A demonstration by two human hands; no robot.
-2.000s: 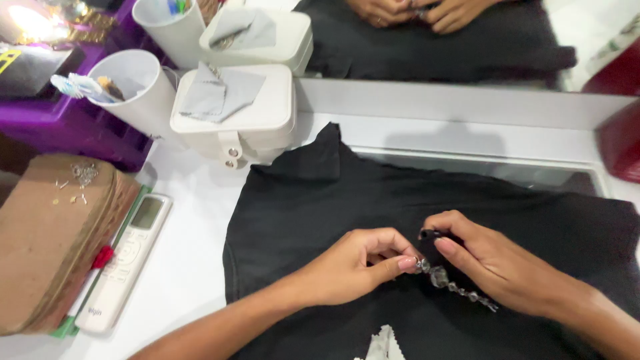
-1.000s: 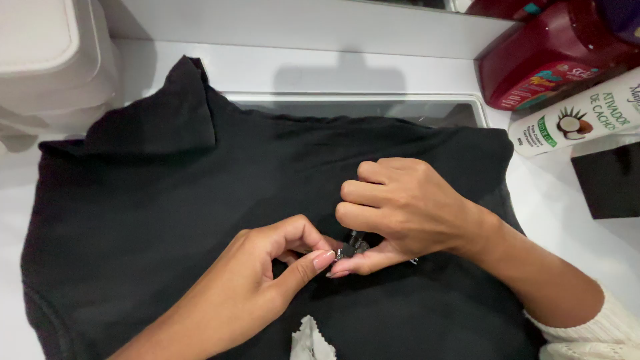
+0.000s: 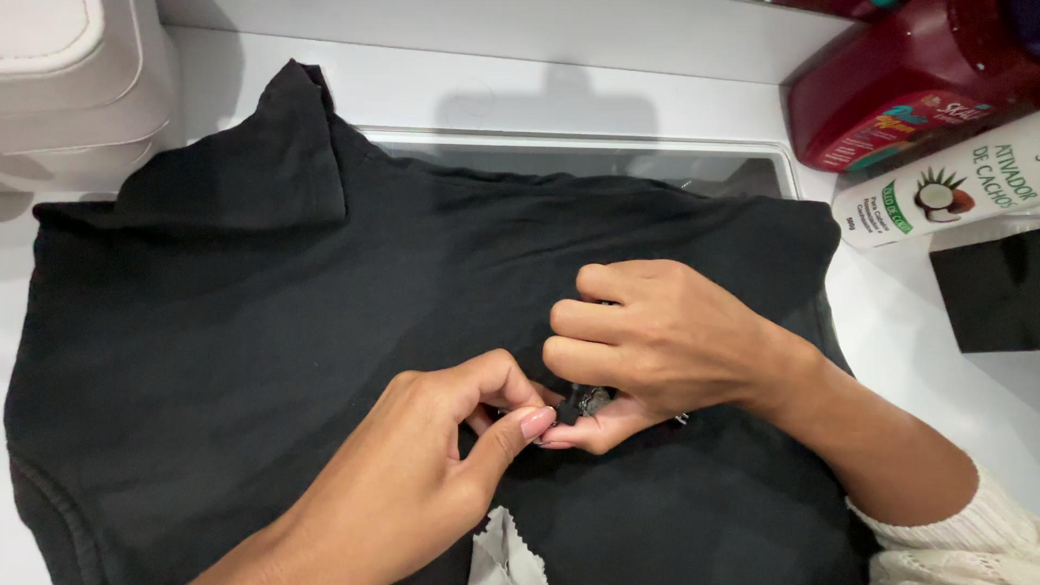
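Note:
Near the middle of the head view, a piece of jewelry with clear stones is held between both hands, largely covered by fingers. My left hand pinches its near end with thumb and index finger, beside a small black piece whose kind I cannot tell. My right hand is curled over the jewelry, thumb beneath it, and a bit of metal shows past the thumb. Under both hands lies a black cloth garment. A light gray cloth with zigzag edges rests on it at the bottom.
A white case stands at the upper left. At the upper right are a dark red bottle and a white tube with a coconut picture. A black flat item lies at the right. A clear-topped tray sits behind the garment.
The view has moved closer and to the right since the first frame. There the beaded strand hung visibly below my right hand; now my right fingers are curled over most of it.

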